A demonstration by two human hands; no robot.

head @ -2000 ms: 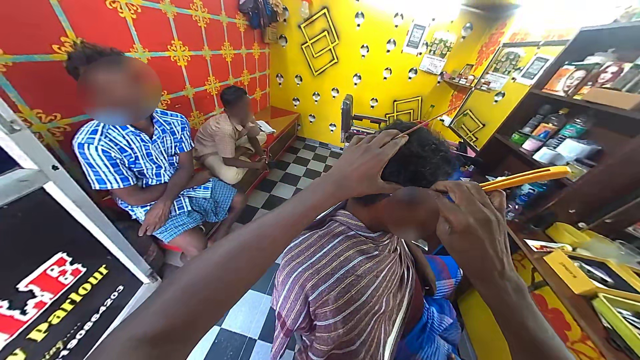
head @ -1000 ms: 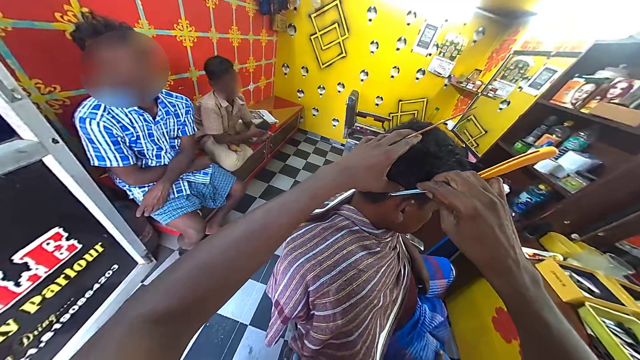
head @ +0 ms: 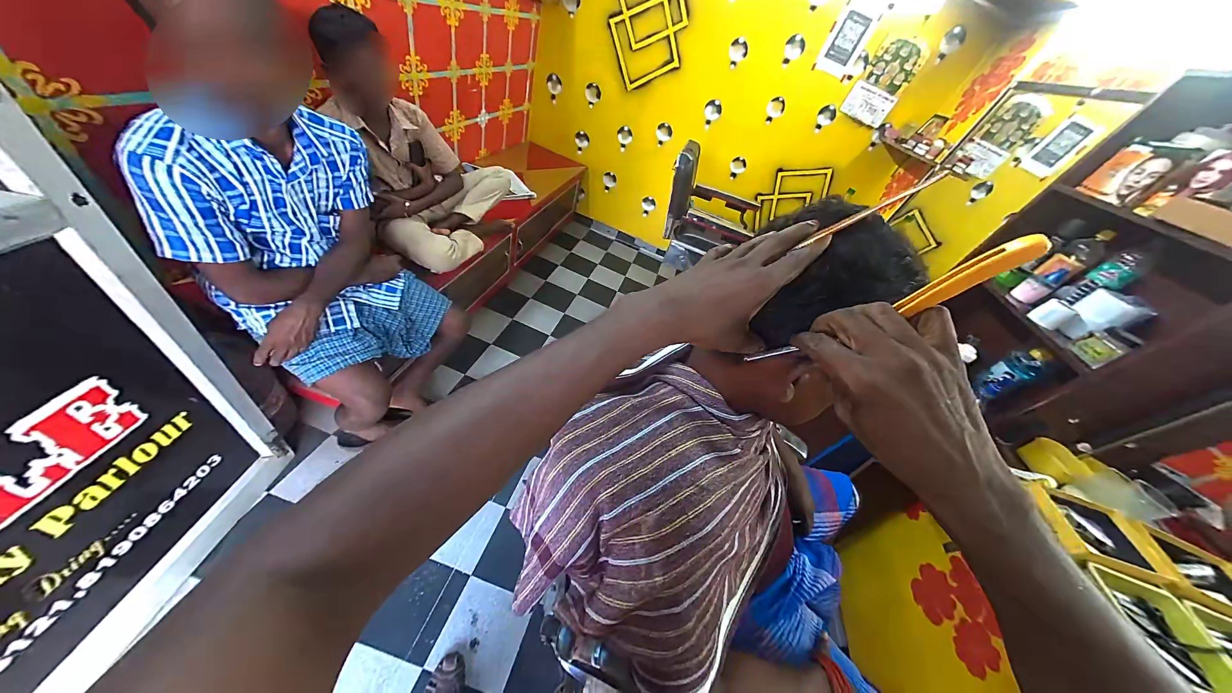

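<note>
A seated person's dark-haired head [head: 847, 265] is tipped forward in front of me, with a striped cloth [head: 664, 481] draped over the shoulders. My left hand [head: 736, 289] rests on the back of the head, a thin comb [head: 871, 210] between its fingers and pointing up to the right. In my right hand [head: 890, 380] is a straight razor with a yellow handle [head: 982, 274], which sticks out to the upper right. Its metal blade [head: 773, 353] lies at the hairline near the ear, between my two hands.
Two people [head: 255, 207] [head: 399, 154] sit on a red bench [head: 549, 188] at the left. A framed door panel [head: 96, 385] bearing writing stands at the near left. Shelves with bottles [head: 1121, 269] and a counter with yellow trays [head: 1145, 587] are at the right. A chair [head: 688, 207] stands beyond.
The razor blade, at the ear one second ago, is now lower behind it at the hairline. My left hand stays on the head with the comb.
</note>
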